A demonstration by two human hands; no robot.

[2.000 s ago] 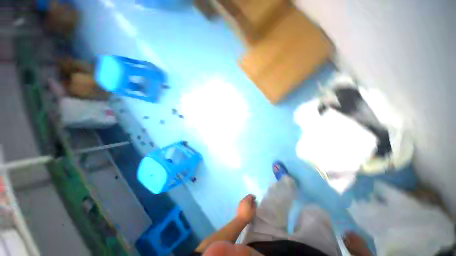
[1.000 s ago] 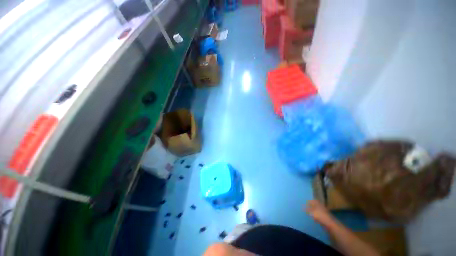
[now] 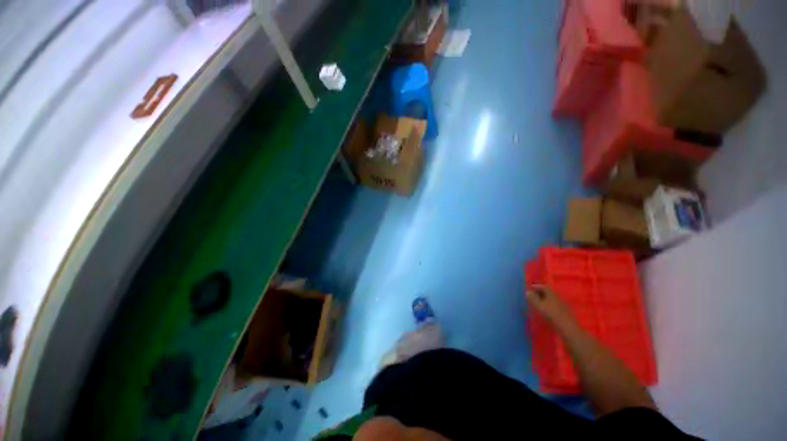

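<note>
My right hand (image 3: 539, 298) is small and blurred, over the left edge of the stacked red plastic crates (image 3: 595, 323) on the floor by the wall. Its fingers look loosely curled; whether it touches the crate or holds anything is unclear. My left hand is out of view. An open brown carton (image 3: 324, 340) with dark contents sits at the green bench shelf edge, lower left. Farther ahead, another open carton (image 3: 393, 172) holds shiny, silvery, crumpled bags.
The green shelf (image 3: 250, 207) runs along the left, with a small white box (image 3: 331, 77) on it. A blue stool (image 3: 414, 90) stands beyond the cartons. Small cartons (image 3: 623, 222), a white box (image 3: 673, 215) and more red crates (image 3: 617, 112) line the right wall.
The view has moved forward along the aisle. The near blue stool, blue plastic bag and brown bundle have left view. My right hand now appears over the red crates.
</note>
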